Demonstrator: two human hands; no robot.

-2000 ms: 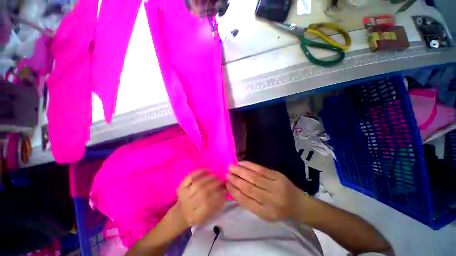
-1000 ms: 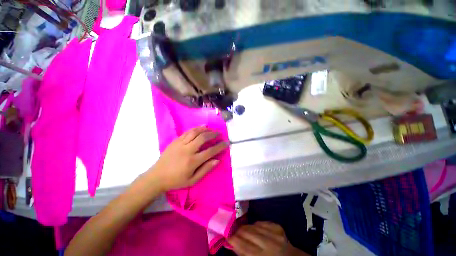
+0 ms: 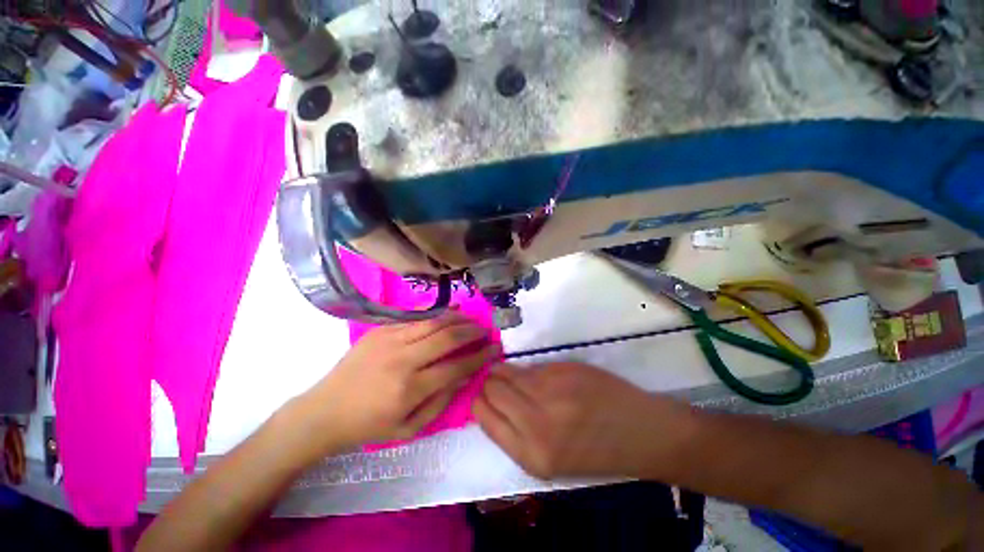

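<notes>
A bright pink fabric panel (image 3: 432,426) lies on the table under the needle end of the white sewing machine head (image 3: 647,119). My left hand (image 3: 415,372) rests on the panel with its fingers together, just in front of the presser foot area. My right hand (image 3: 550,415) is beside it at the panel's right edge, its fingertips pinching the fabric. The two hands almost touch. The needle and foot are partly hidden by the head and a curved metal guard (image 3: 313,253).
More pink panels (image 3: 108,323) lie left of the machine. Scissors (image 3: 755,323) with green and yellow loops and a dark red and gold box (image 3: 920,328) lie to the right. A black object (image 3: 644,250) is behind the scissors. A pink heap (image 3: 361,530) is below the table edge.
My right hand has come up from below the table edge to the fabric near the needle. My left hand stays on the panel. The view has shifted, showing more of the machine's top.
</notes>
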